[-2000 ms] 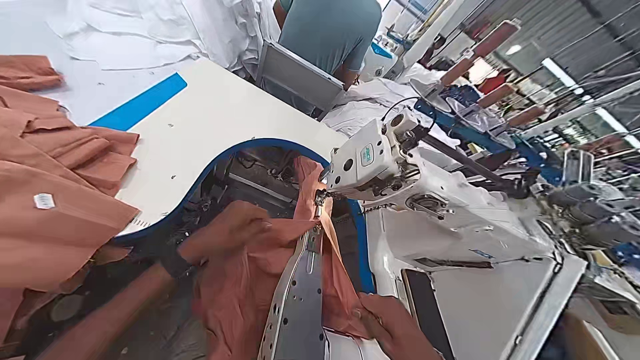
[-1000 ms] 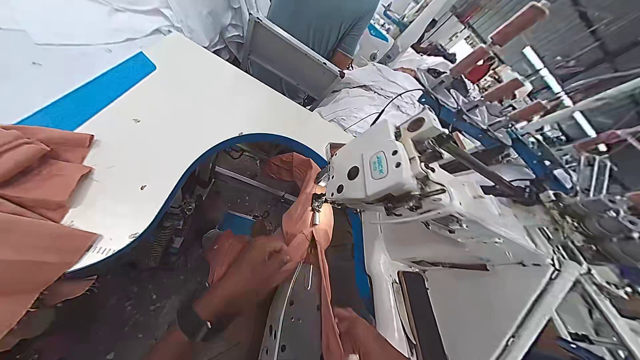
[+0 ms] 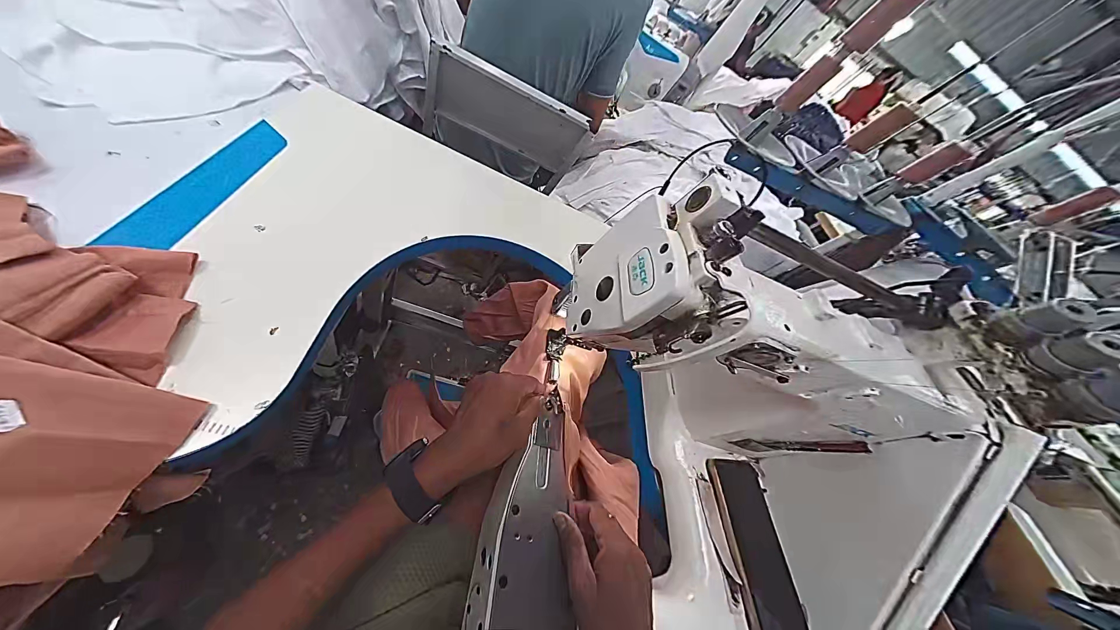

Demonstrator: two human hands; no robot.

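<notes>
A white Jack industrial sewing machine [image 3: 643, 280] has its needle area over a narrow metal arm bed [image 3: 525, 525]. Rust-coloured fabric [image 3: 582, 376] runs under the presser foot and hangs on both sides of the bed. My left hand [image 3: 490, 420], with a dark watch on its wrist, pinches the fabric just in front of the foot. My right hand [image 3: 604, 560] lies along the right side of the bed nearer to me, thumb on the metal, fingers gripping the fabric's edge.
A white table [image 3: 350, 192] with a blue-edged curved cutout borders the bed. Rust fabric pieces [image 3: 87, 350] lie on its left. White cloth [image 3: 219, 52] is heaped behind. A seated co-worker [image 3: 551, 44] is beyond a metal-framed chair back [image 3: 507, 105]. Thread cones [image 3: 936, 162] stand at the right.
The cloth around the bed hangs differently: two seconds ago it spread wide on the left, and now it is bunched closer to the bed. My left hand has moved nearer the presser foot.
</notes>
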